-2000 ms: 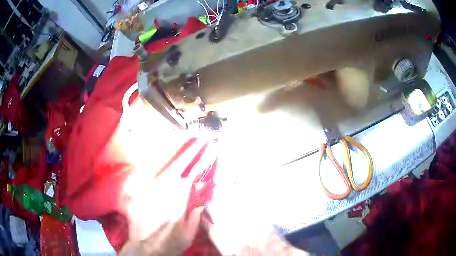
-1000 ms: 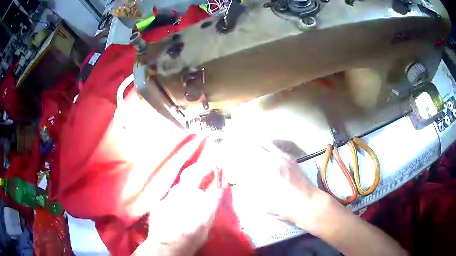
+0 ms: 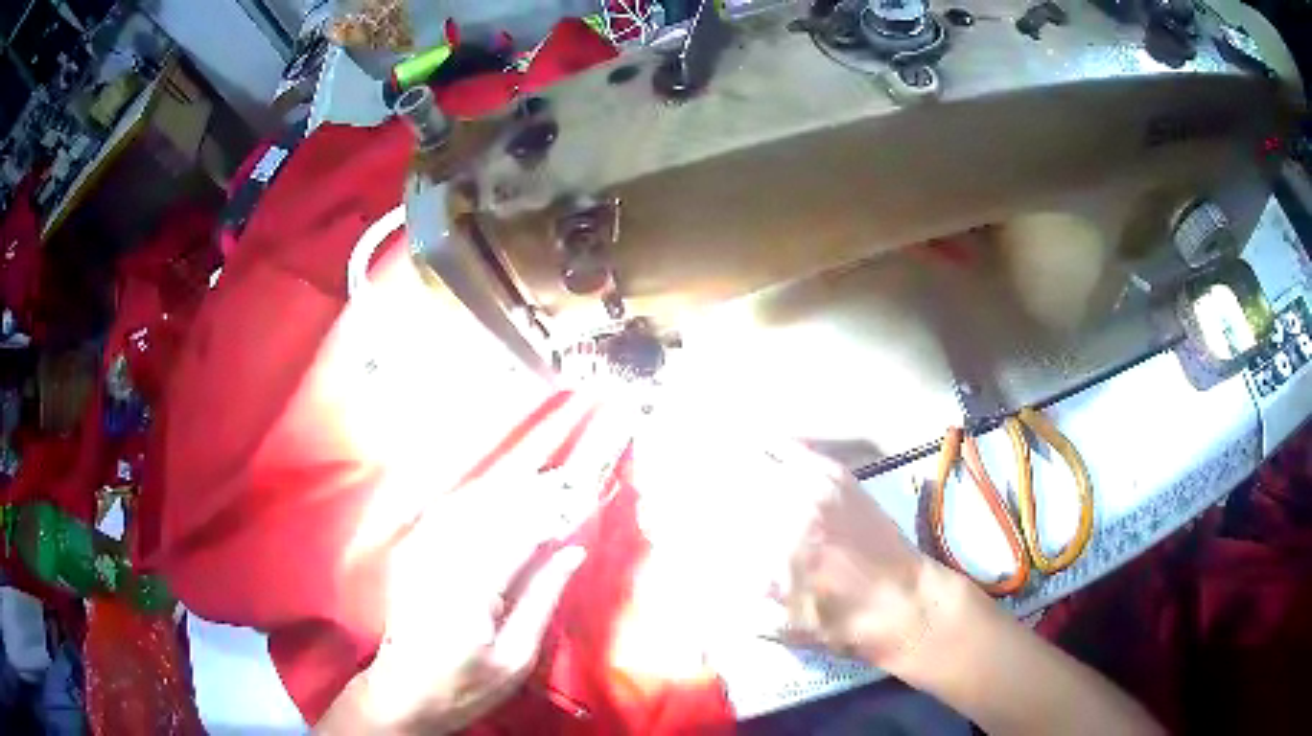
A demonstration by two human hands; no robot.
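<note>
Red cloth [image 3: 245, 431] spreads left of and below the needle area, partly whitened by glare. The presser foot area [image 3: 633, 352] sits under the left end of the beige-grey machine head [image 3: 806, 187]. My left hand [image 3: 468, 604] lies on the cloth at lower centre, fingers pointing up toward the needle, thumb apart. My right hand [image 3: 806, 561] is on the right of the cloth below the needle, its fingers bent and bleached by glare; whether it pinches cloth is unclear. Scissors with orange-yellow handles [image 3: 1022, 503] lie right of my right hand.
A green bottle [image 3: 72, 554] and an orange-red plastic bag [image 3: 137, 669] are at the left. A curved pale tube [image 3: 377, 252] is by the machine's left end. A stitch dial [image 3: 1200, 233] is at the arm's right. The printed scale [image 3: 1137, 532] runs along the table edge.
My right hand came in from the bottom edge to beside the needle area, then its fingers bent. My left hand moved up, then its thumb spread. The red cloth shifted below the needle.
</note>
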